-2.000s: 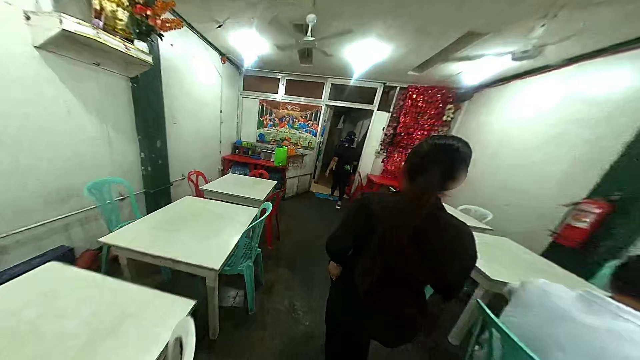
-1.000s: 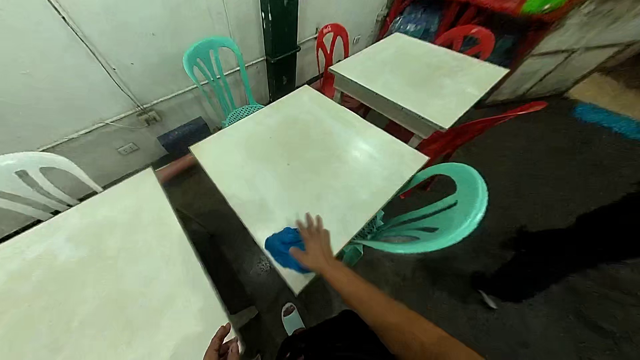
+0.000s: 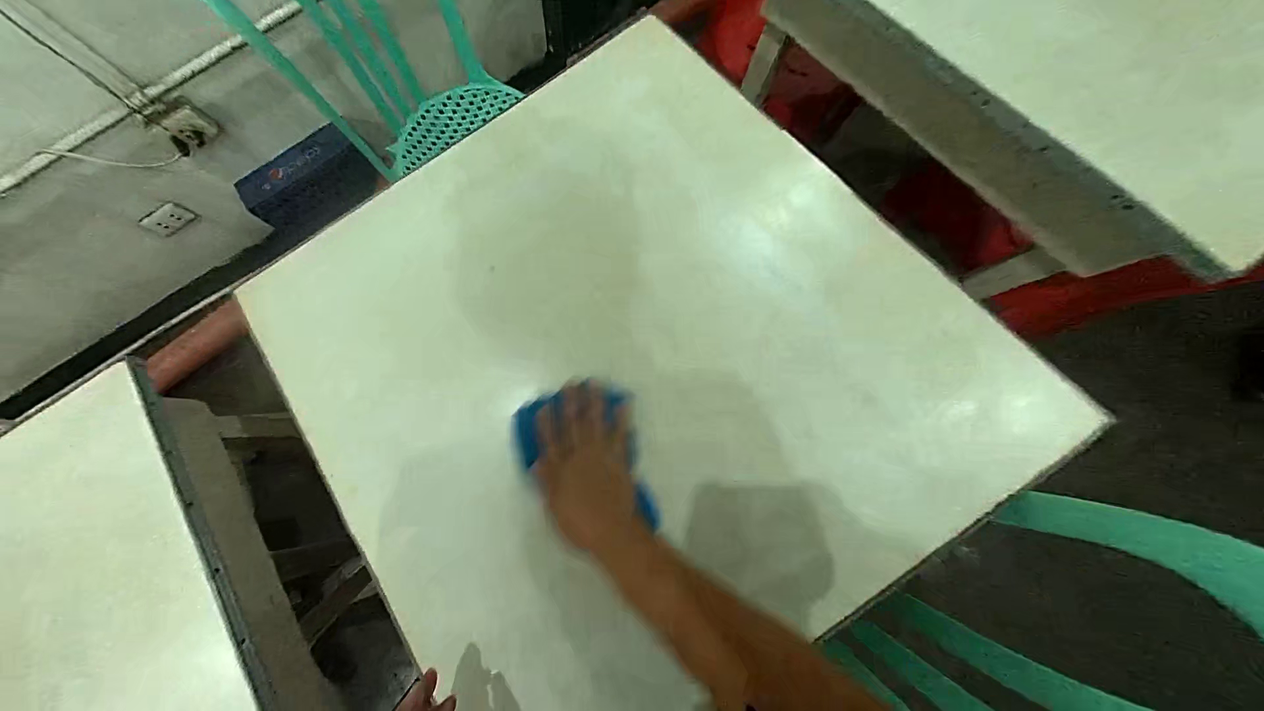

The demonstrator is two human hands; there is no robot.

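Note:
My right hand [image 3: 585,474] presses a blue cloth [image 3: 529,431] flat against the top of a pale square table [image 3: 592,267], a little below its middle. The palm and fingers cover much of the cloth, which shows beyond the fingertips and under the wrist. The hand is slightly blurred. Only some fingers of my left hand [image 3: 425,694] show, at the bottom edge of the view by the table's lower left side; whether they hold anything is hidden.
A second pale table [image 3: 89,553] stands at the left across a narrow gap, another [image 3: 1106,89] at the upper right. Green plastic chairs are at the far side [image 3: 449,123] and lower right [image 3: 1136,533]. A dark blue box [image 3: 311,178] sits by the wall, near a socket [image 3: 168,218].
The view has moved in close over the table. My right hand and the blue cloth have moved from near the table's near corner further in toward its middle.

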